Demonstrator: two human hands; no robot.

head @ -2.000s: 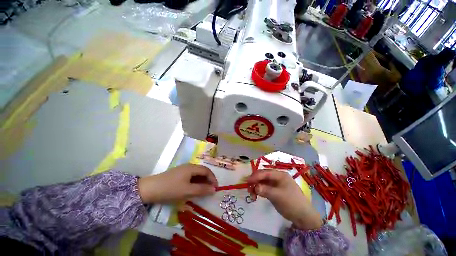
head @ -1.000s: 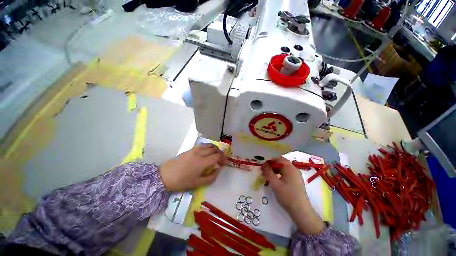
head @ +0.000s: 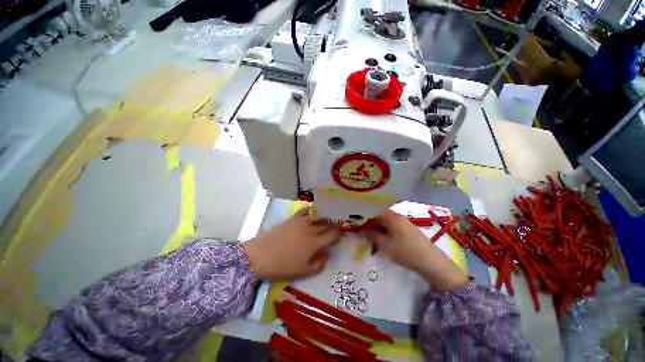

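My left hand (head: 293,246) and my right hand (head: 397,239) are close together under the front of the white sewing machine head (head: 375,141). Both hold a red strip (head: 351,227) that runs between their fingertips. The fingers and the head hide most of it, and the presser foot is not visible. Loose silver metal rings (head: 349,290) lie in a cluster on the white work plate (head: 396,300) below the hands. Several unsewn red strips (head: 322,327) lie side by side nearest me. Sewn red tabs (head: 431,220) trail from behind my right hand toward the right.
A big heap of sewn red tabs (head: 559,240) lies at right, with a crumpled clear plastic bag (head: 605,318) below it. A monitor (head: 622,159) stands at the right edge. Yellow tape (head: 187,201) marks the table at left. A cardboard box (head: 541,62) stands behind.
Both hands have moved forward from above the rings to under the machine head with the red strip. In the last second they have come closer together. The camera view has shifted.
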